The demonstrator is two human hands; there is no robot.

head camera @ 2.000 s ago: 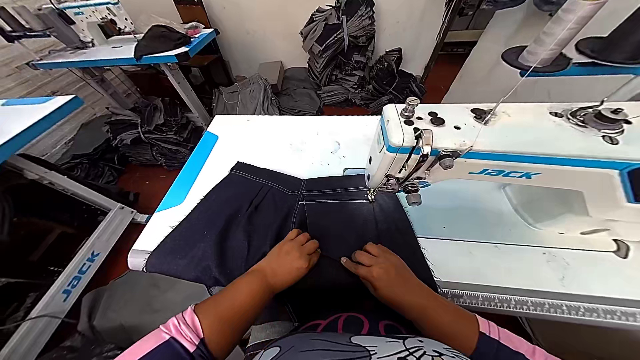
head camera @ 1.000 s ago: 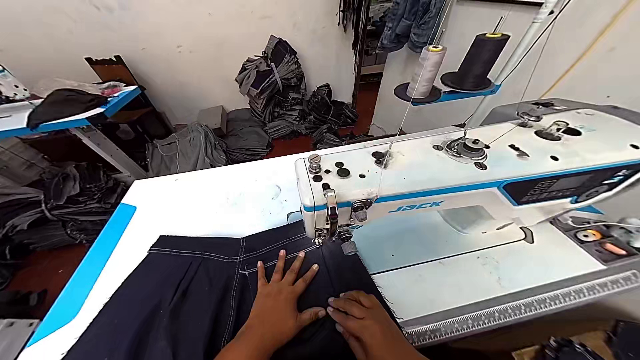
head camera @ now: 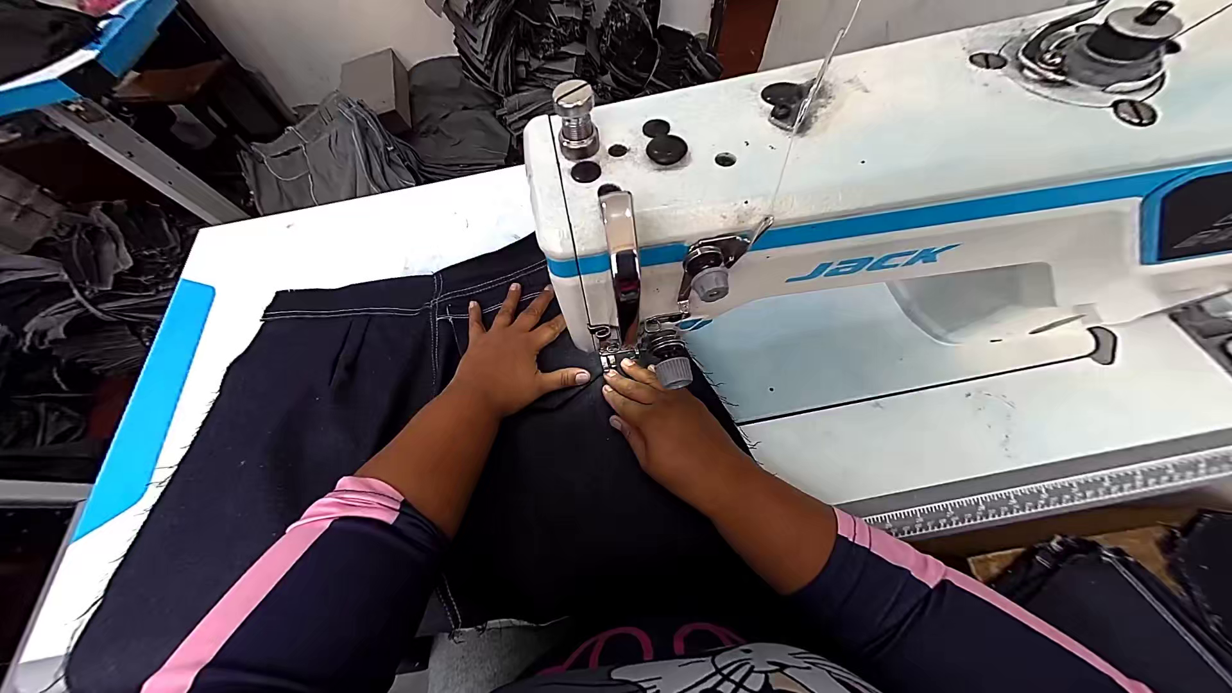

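Observation:
Dark denim fabric with pale topstitching (head camera: pixel 289 462) lies over the table of a white and blue Jack sewing machine (head camera: pixel 866 192). Flat on it, just left of the needle area, rests my left hand (head camera: pixel 515 356) with its fingers spread. My right hand (head camera: pixel 664 414) presses on the cloth with its fingers close together, the fingertips right beside the presser foot (head camera: pixel 616 358). The foot sits over the fabric; whether it is raised or lowered I cannot tell. A thread (head camera: pixel 808 115) runs down to the machine head. Frayed edges of the cloth show at left and right.
A ruler strip (head camera: pixel 1039 496) runs along the table's front edge. Dark fabric pieces (head camera: pixel 1088 606) lie at the lower right. Beyond the table are grey folded garments (head camera: pixel 327 159), a cardboard box (head camera: pixel 377 87) and dark cloth bundles (head camera: pixel 568 48). Another blue-edged table (head camera: pixel 135 38) stands upper left.
The fabric has moved farther under the machine head. My right hand has gone up to the presser foot. My left hand has come onto the cloth with spread fingers. The view is closer.

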